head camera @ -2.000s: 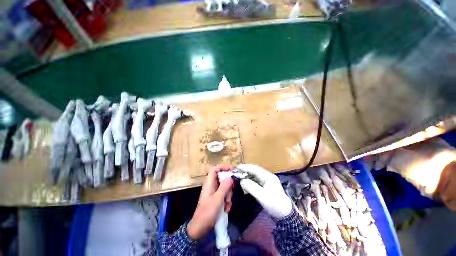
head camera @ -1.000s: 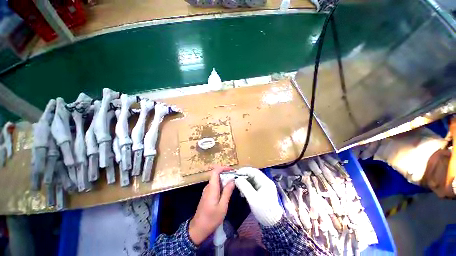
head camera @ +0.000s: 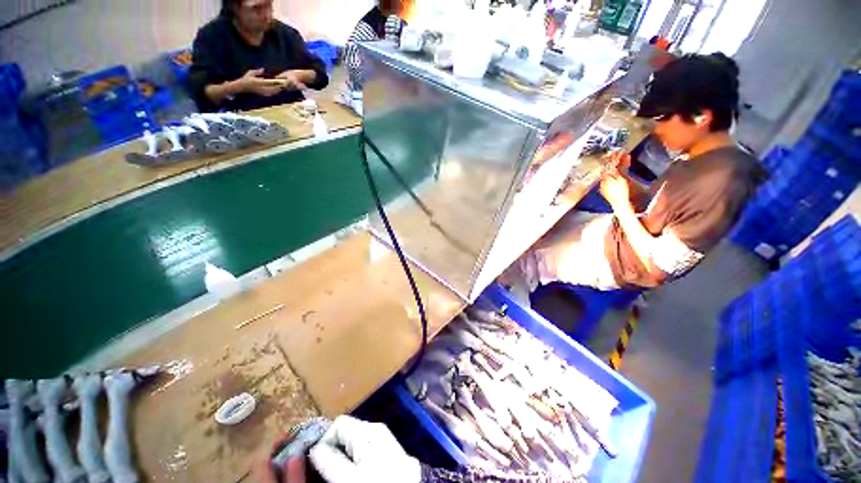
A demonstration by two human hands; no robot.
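A grey-white handle piece (head camera: 307, 435) is at the bottom edge, its head end showing between my hands; the rest is cut off. My left hand (head camera: 291, 464), bare, blurred and mostly out of the picture, holds it from the left. My right hand (head camera: 363, 453), in a white knit glove, has its fingers closed at the head from the right. Whether it pinches a small part there cannot be told. A white oval ring (head camera: 235, 408) lies on the brown work pad (head camera: 274, 377) beyond my left hand.
Handle pieces (head camera: 118, 429) lie at lower left. A blue bin (head camera: 634, 429) of handles is right of my hands. Behind are a white nozzle bottle (head camera: 221, 281), thin stick (head camera: 260, 316), green belt (head camera: 104, 274), metal box (head camera: 453, 179) and black cable (head camera: 401, 250). Several people sit beyond.
The view has swung up and to the right, so the hands and bench appear lower and the seated people show. My hands remain together at the handle head.
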